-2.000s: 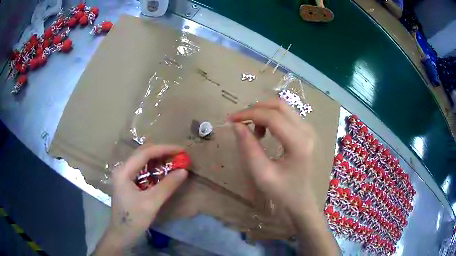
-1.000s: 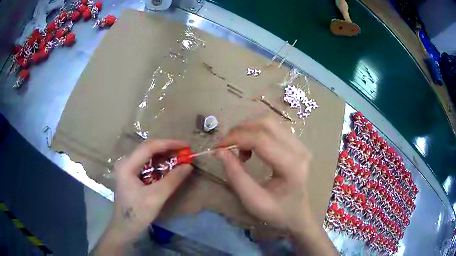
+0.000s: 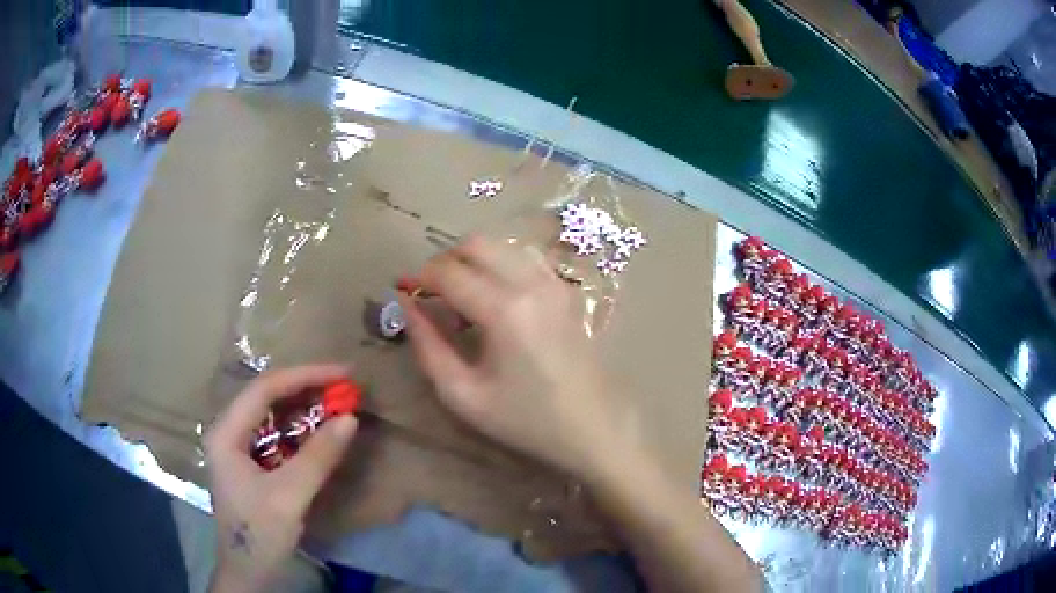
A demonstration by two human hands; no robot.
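Note:
My left hand [image 3: 272, 463] holds red-and-white figurines [image 3: 303, 426] over the near left of the cardboard, one red head [image 3: 342, 397] standing out between thumb and index finger. My right hand [image 3: 498, 336] is above the middle of the cardboard, slightly blurred, its fingertips pinched on a small red thing [image 3: 408, 285] just above the glue pot [image 3: 391, 317]. No thin stick can be made out in these fingers. A pile of small white star-shaped parts [image 3: 599, 234] lies beyond my right hand, with a few apart [image 3: 484, 188].
Loose figurines [image 3: 52, 174] lie on metal left of the cardboard [image 3: 174, 255]. Dense figurine rows [image 3: 816, 400] stand at the right. Pale sticks [image 3: 559, 130] lie at the cardboard's far edge. A white bottle [image 3: 265, 44] is behind. A tan piece [image 3: 759, 81] rests on the green belt [image 3: 649, 70].
My right hand has moved away from the figurine in my left hand, toward the glue pot. The thin stick seen before no longer shows. The whole view has shifted, moving the scene left.

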